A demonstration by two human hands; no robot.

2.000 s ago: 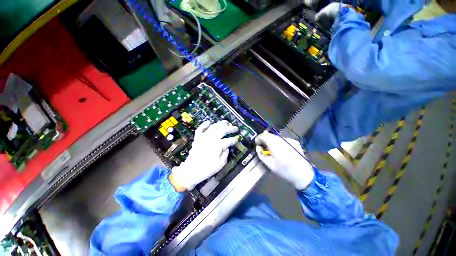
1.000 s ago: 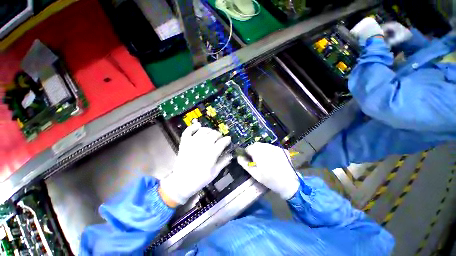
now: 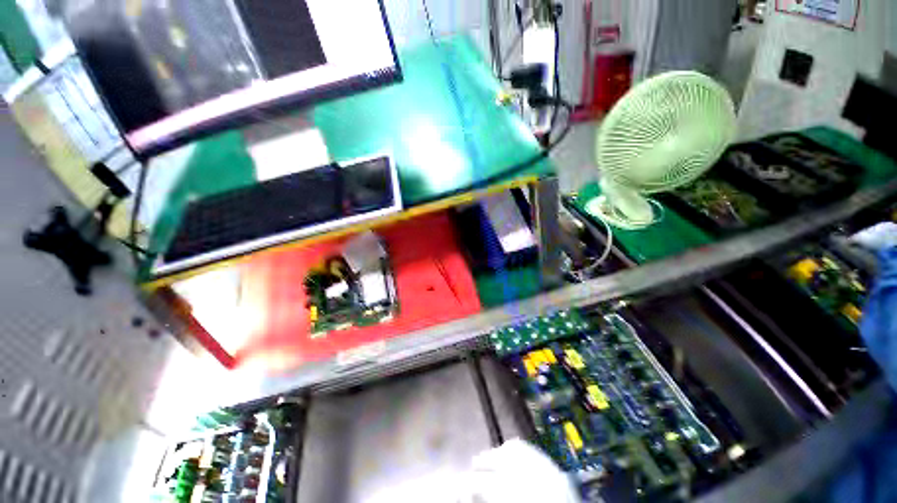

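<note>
The green circuit board (image 3: 639,408), with yellow blocks and a pale line down its right side, lies in a black pallet on the line at lower right. A green strip with rows of pale dots (image 3: 541,332) runs along its far edge. My left hand (image 3: 521,478), in a white glove, is at the bottom edge beside the board's near left part. It is blurred, overexposed and cut off, so its fingers and anything in them cannot be made out. My right hand is out of the picture.
A metal rail (image 3: 433,339) crosses behind the board. Another board (image 3: 236,462) is at lower left. A sample board (image 3: 351,295) lies on the red mat (image 3: 433,280). Beyond are a keyboard (image 3: 266,211), monitor and green fan (image 3: 669,133). A person's blue sleeve is at right.
The view has swung up and left, bringing in the monitor, keyboard and fan. My right hand has left the picture, and my left hand now shows only at the bottom edge.
</note>
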